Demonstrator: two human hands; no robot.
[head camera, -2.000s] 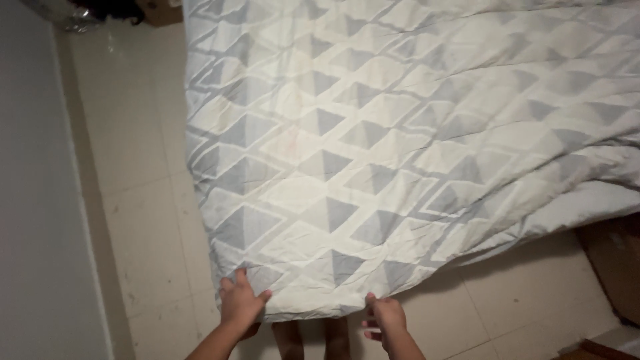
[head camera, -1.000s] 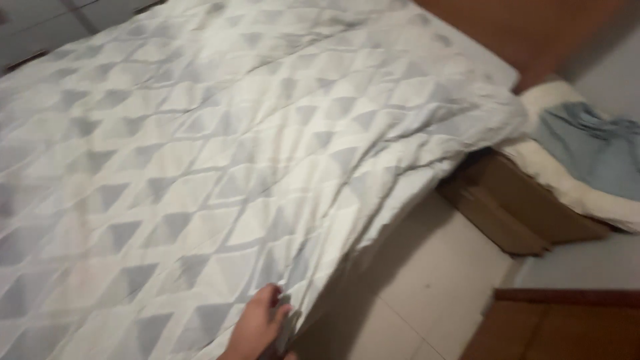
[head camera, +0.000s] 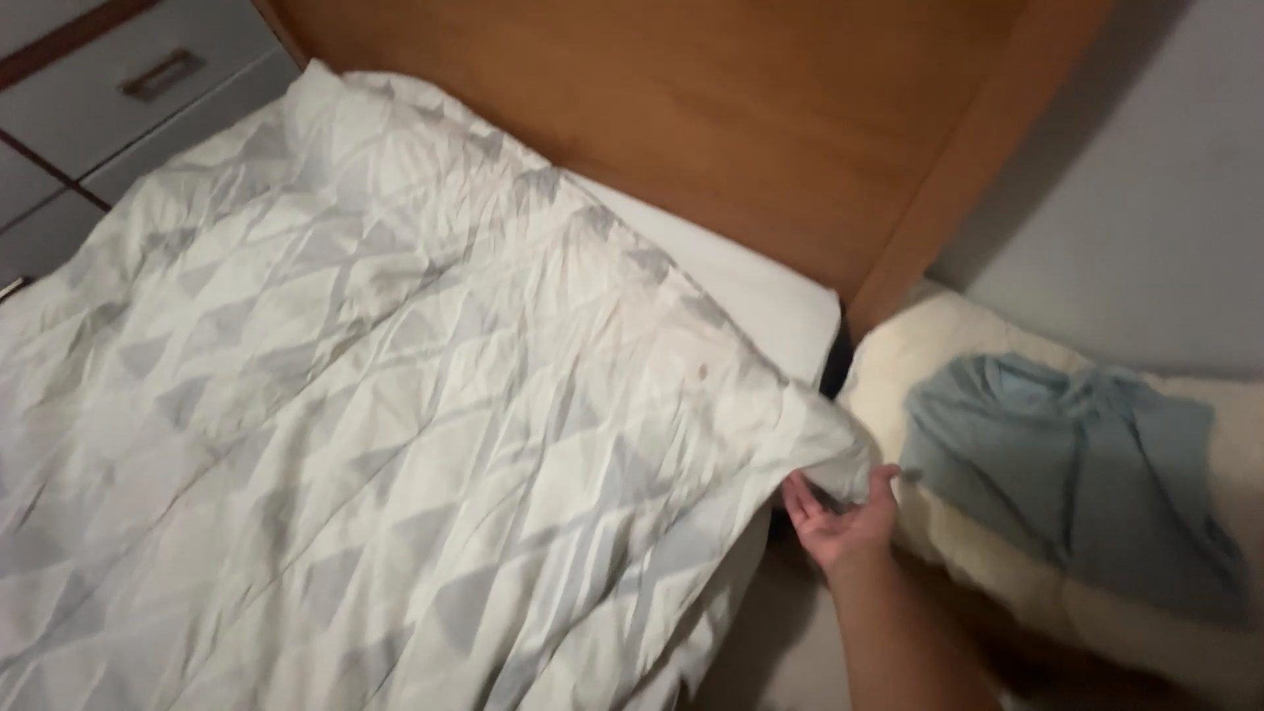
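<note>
A wrinkled bedsheet with grey and white triangles (head camera: 474, 395) covers most of the mattress. At its corner near the headboard, my right hand (head camera: 844, 518) is palm up with thumb and fingers apart, touching or just under the hanging edge; whether it grips the cloth cannot be told. Beyond the sheet's edge a strip of plain white mattress (head camera: 721, 267) shows against the wooden headboard (head camera: 691, 109). My left hand is out of view.
To the right of the bed, a blue-grey garment (head camera: 1066, 464) lies on a cream padded cushion or bedding (head camera: 928, 336) by the grey wall. Grey drawers (head camera: 158, 79) with a metal handle stand at the upper left. Pale floor (head camera: 790, 632) shows below the bed's edge.
The view has swung from the bed's foot to its headboard end. Two seconds ago both hands were at the foot corner; now only my right hand shows, at the corner near the headboard.
</note>
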